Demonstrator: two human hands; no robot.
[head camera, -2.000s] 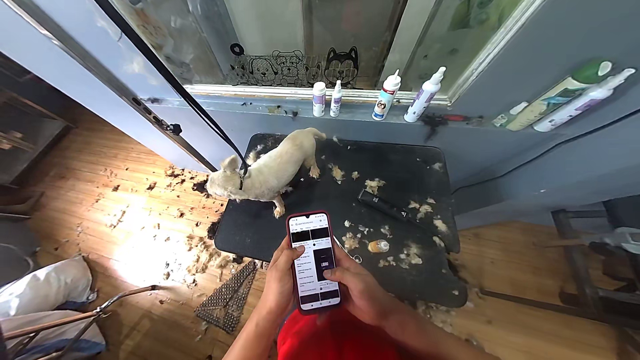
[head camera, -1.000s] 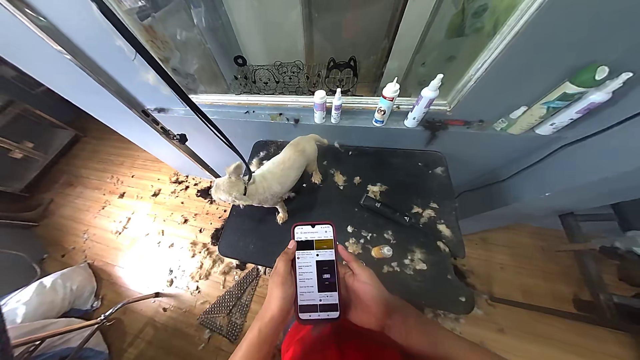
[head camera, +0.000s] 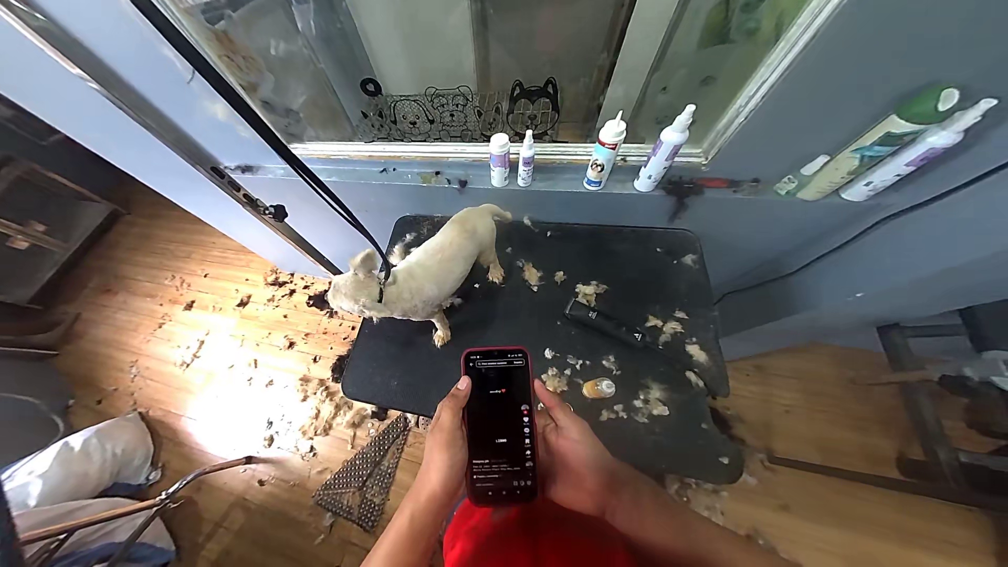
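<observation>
A smartphone in a red case (head camera: 500, 425) is held upright between my two hands, its screen mostly dark. My left hand (head camera: 447, 433) grips its left edge, and my right hand (head camera: 573, 453) its right edge. Beyond it, a clipped cream-coloured dog (head camera: 433, 268) stands on the black grooming table (head camera: 520, 331), its head over the left edge and a black loop lead (head camera: 354, 220) at its neck. Black hair clippers (head camera: 606, 323) and a small bottle with amber contents (head camera: 598, 387) lie on the table among tufts of cut fur (head camera: 650, 400).
Several bottles, among them a white spray bottle (head camera: 663, 150), line the blue window ledge (head camera: 575, 177). A metal grooming arm (head camera: 236, 189) rises at the left. Fur litters the wooden floor (head camera: 213, 346), where a perforated mat (head camera: 366, 472) lies. A dark metal stand (head camera: 917, 394) is at the right.
The phone screen has gone from a page of pictures and text to a mostly black view. My left thumb was over the screen two seconds ago and now rests at its edge.
</observation>
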